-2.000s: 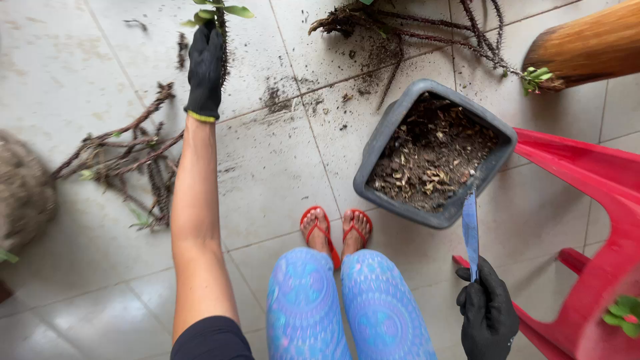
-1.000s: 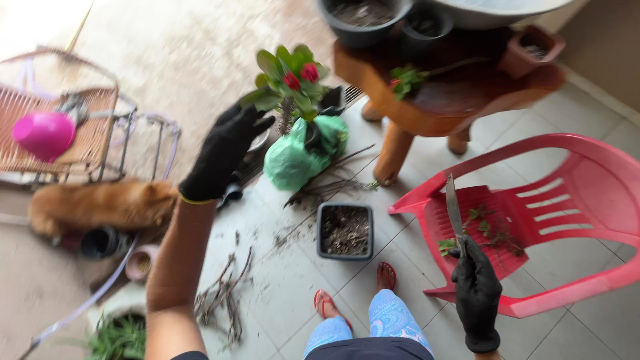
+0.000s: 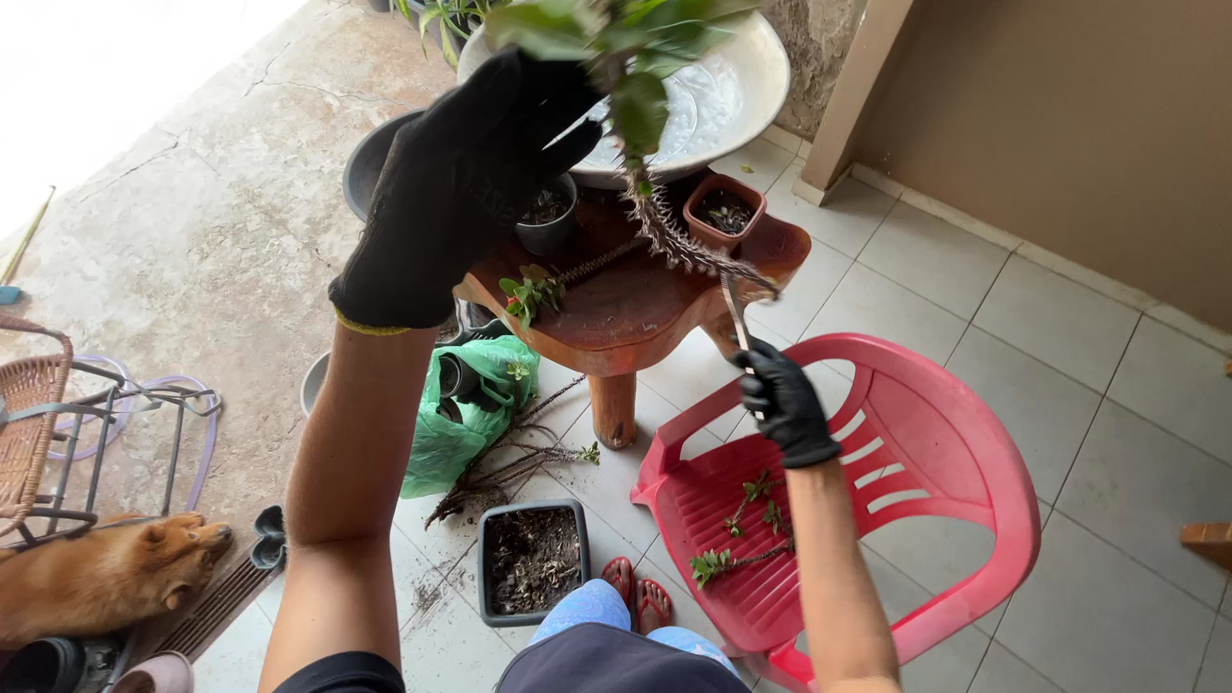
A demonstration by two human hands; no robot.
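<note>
My left hand [image 3: 462,192], in a black glove, is raised at the upper left of centre against the leafy top of a thorny stem cutting [image 3: 664,221]; whether its fingers grip it is hidden. The stem hangs down and curves right. In a black glove, my right hand [image 3: 784,399] holds a knife [image 3: 736,308] upright, its tip at or near the stem's lower end. Below stands a square dark pot [image 3: 534,563] of soil. Several small cuttings [image 3: 760,549] lie on the red plastic chair [image 3: 948,452].
A wooden table [image 3: 616,318] bears a large basin [image 3: 770,77], small pots and another cutting [image 3: 529,294]. Beneath it are a green plastic bag [image 3: 414,462] and thorny branches [image 3: 510,472]. A dog [image 3: 115,573] lies at lower left near a wicker chair [image 3: 34,423].
The view has swung far up toward the table. My left hand is now raised at a thorny cutting, and the knife in my right hand has come close to its stem.
</note>
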